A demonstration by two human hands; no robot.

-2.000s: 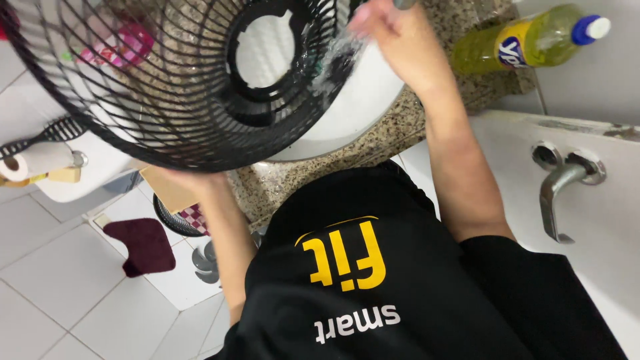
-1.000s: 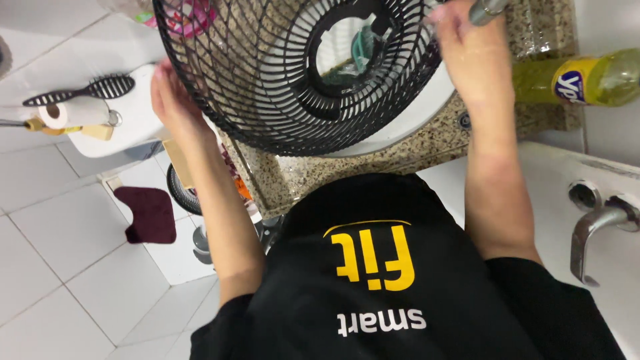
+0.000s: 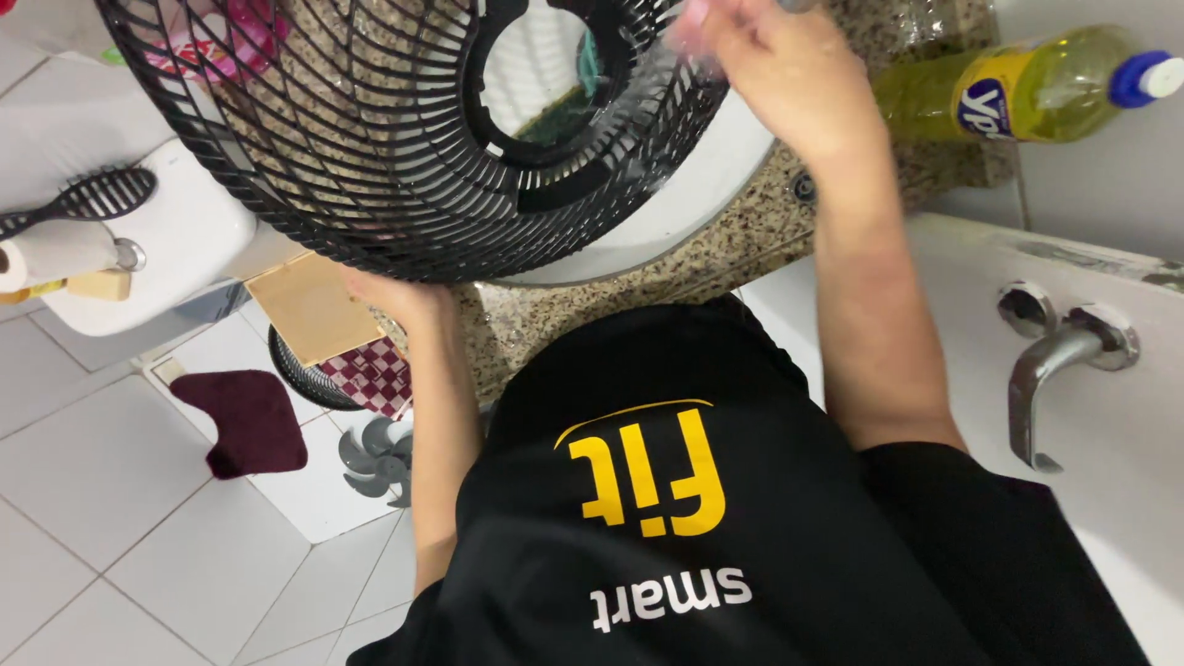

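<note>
A black plastic fan guard [image 3: 370, 166] is tilted over a white sink basin [image 3: 689, 227] set in a speckled granite counter [image 3: 731, 236]. Its round central opening shows the basin and something green beyond it. My left hand [image 3: 393, 294] holds the guard at its lower left rim, with the fingers hidden behind the grille. At the guard's right side is my right hand [image 3: 772, 69], wet and blurred, its fingertips in splashing water beside the rim. Whether those fingers grip the guard cannot be told. The metal end of a faucet [image 3: 795, 5] shows just above this hand.
A bottle of yellow-green Ypê liquid [image 3: 1036, 88] lies at the upper right, above a wall-side metal spout [image 3: 1045, 379]. To the left are a hairbrush [image 3: 106, 194] and paper roll [image 3: 65, 254] on a toilet tank. Grey fan blades [image 3: 377, 461] and a dark red mat [image 3: 245, 421] lie lower.
My left hand has moved from the guard's upper left edge to its lower left rim. The guard has turned or tilted, and water splashes by my right hand. The view has shifted.
</note>
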